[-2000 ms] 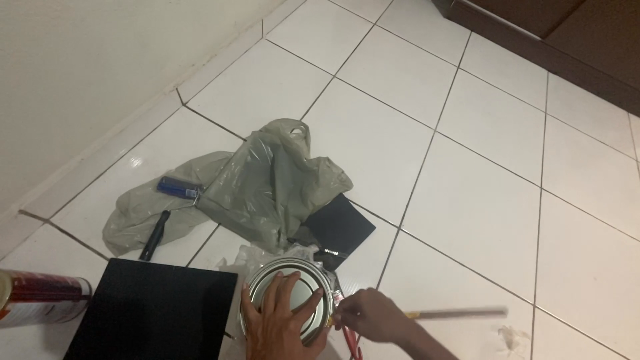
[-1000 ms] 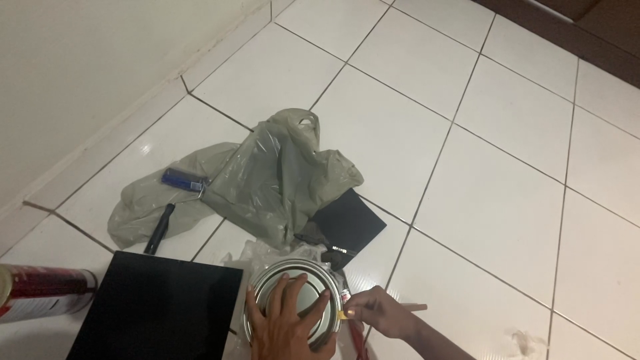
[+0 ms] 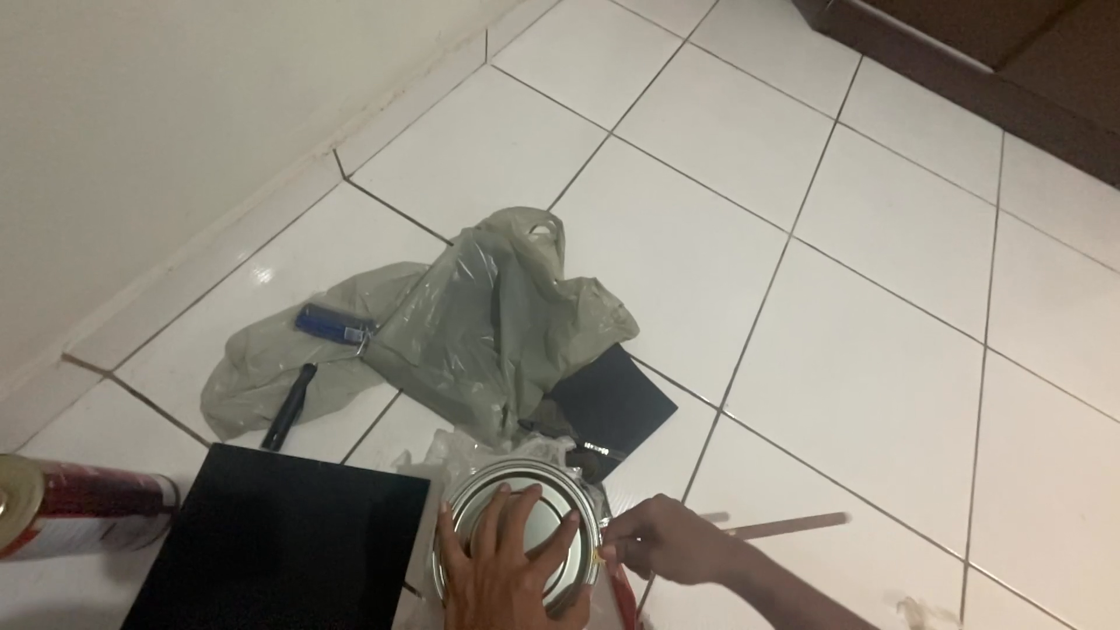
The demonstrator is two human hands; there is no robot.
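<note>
My left hand [image 3: 512, 560] lies spread on the lid of a round metal can [image 3: 531, 499], fingers apart, near the bottom middle. At the can's right rim, my right hand [image 3: 669, 542] pinches a small yellow thing [image 3: 598, 556], mostly hidden by the fingers; its kind cannot be told. Crumpled clear plastic [image 3: 464, 451] lies behind the can. A red object [image 3: 622, 597] lies just right of the can, below my right hand. Past my right wrist a thin wooden stick [image 3: 792, 525] rests on the tiles.
A grey plastic bag [image 3: 464, 324] lies beyond the can, with a blue-handled tool [image 3: 331, 324], a black handle [image 3: 290, 407] and a dark sheet [image 3: 612, 402] about it. At left are a black panel [image 3: 280, 542] and a red can [image 3: 105, 507]. A dark brown cabinet [image 3: 989, 79] stands upper right.
</note>
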